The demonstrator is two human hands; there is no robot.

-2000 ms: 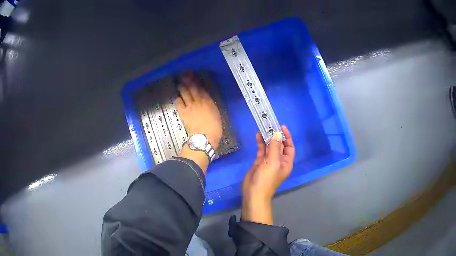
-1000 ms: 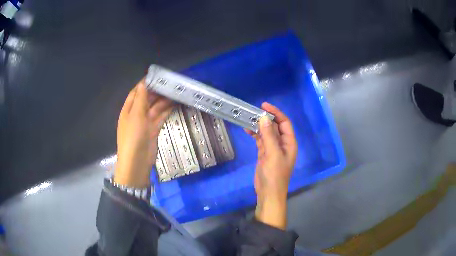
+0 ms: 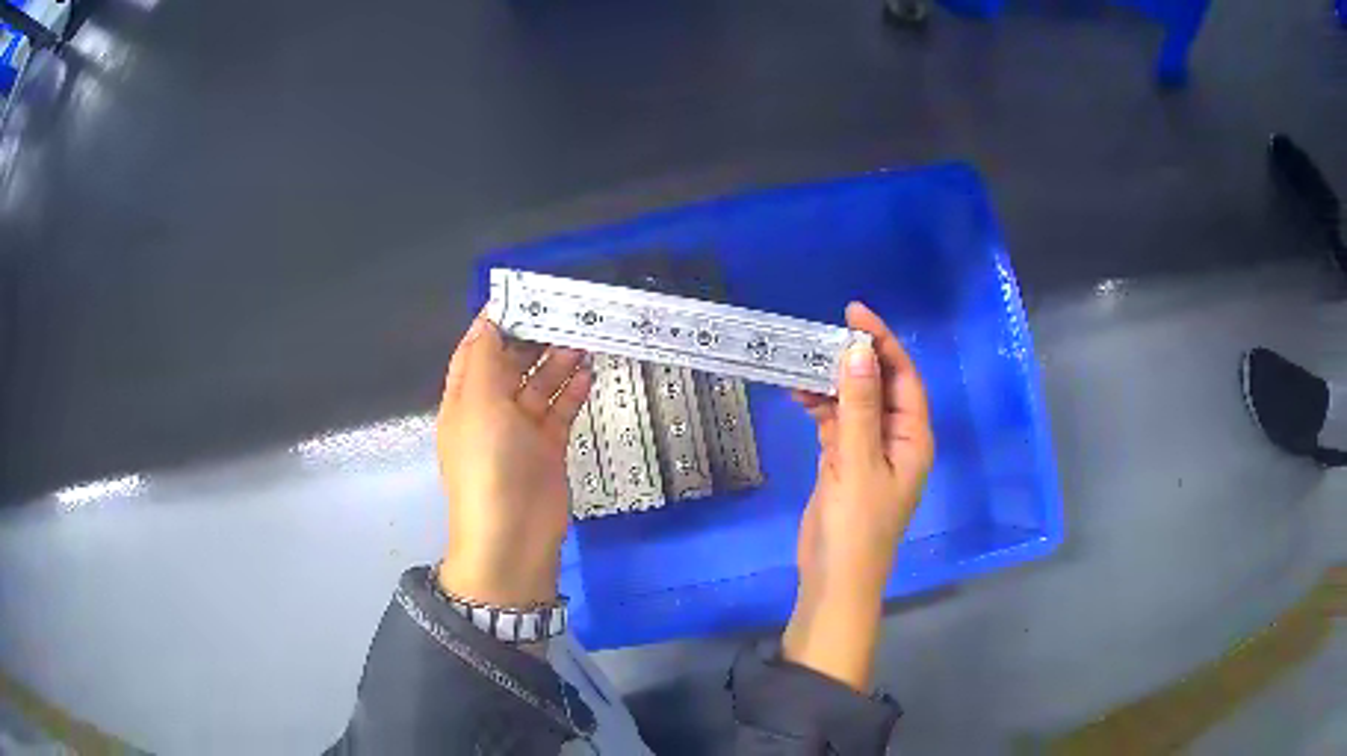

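A silver strip part (image 3: 677,332) with a row of small dark marks is held nearly level above the blue bin (image 3: 946,369), its right end slightly lower. My left hand (image 3: 507,458), with a watch at the wrist, holds the strip's left end. My right hand (image 3: 869,443) grips its right end with the thumb on top. Below the strip, a stack of strips (image 3: 680,443) lies side by side in the left part of the bin. The held strip hides the middle of the stack.
The bin stands on the grey floor (image 3: 296,296). A person's dark shoe (image 3: 1282,402) is at the right edge, with another dark shape above it. Blue legs (image 3: 1174,45) show at the top right. Yellow floor lines (image 3: 1226,687) run at the bottom corners.
Two seconds ago my left hand was on the stack and my right hand alone held the strip upright in view. Now both hands hold it, turned nearly level, flatter than one second ago.
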